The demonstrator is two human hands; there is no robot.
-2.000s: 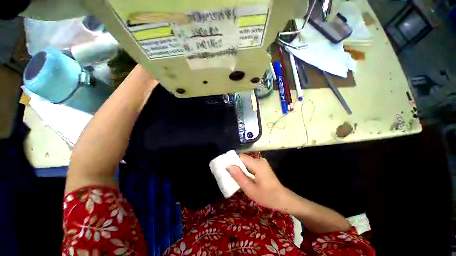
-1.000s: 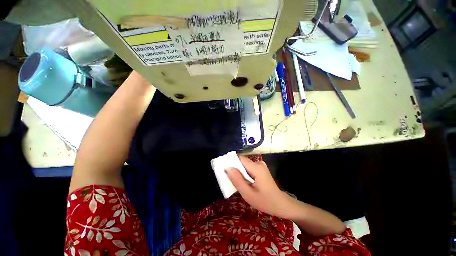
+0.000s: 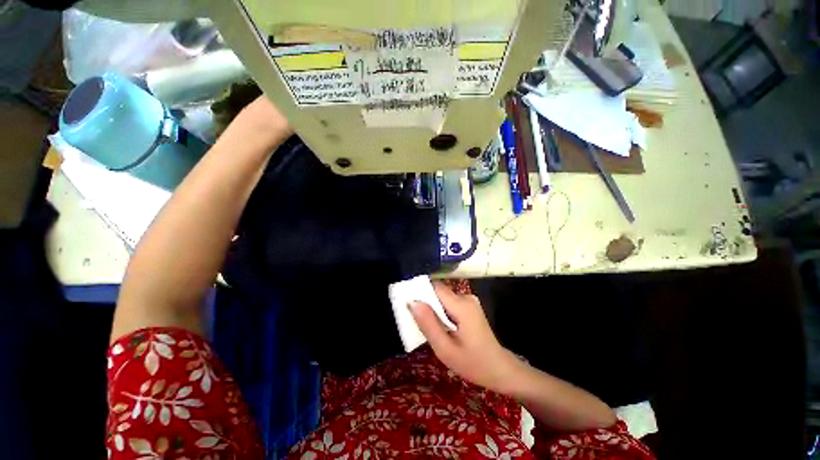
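The black garment piece (image 3: 342, 225) lies under the cream sewing machine head (image 3: 387, 117) and hangs over the table's front edge into the lap. The silver needle plate (image 3: 457, 220) shows at its right. My right hand (image 3: 463, 337) is below the table edge, its thumb and fingers closed on a white strip (image 3: 411, 310) at the cloth's right edge. My left forearm reaches up behind the machine head at the left; my left hand is hidden behind the head. The needle area is mostly hidden.
A light blue bottle (image 3: 117, 126) and white papers (image 3: 108, 193) are at the left. Pens (image 3: 512, 171), a long grey blade-like tool (image 3: 611, 184), papers and a loose thread (image 3: 557, 220) lie on the table (image 3: 674, 225) at the right.
The view has shifted slightly, so the machine head and table sit a little further right than a second ago. My right hand keeps its hold on the white strip.
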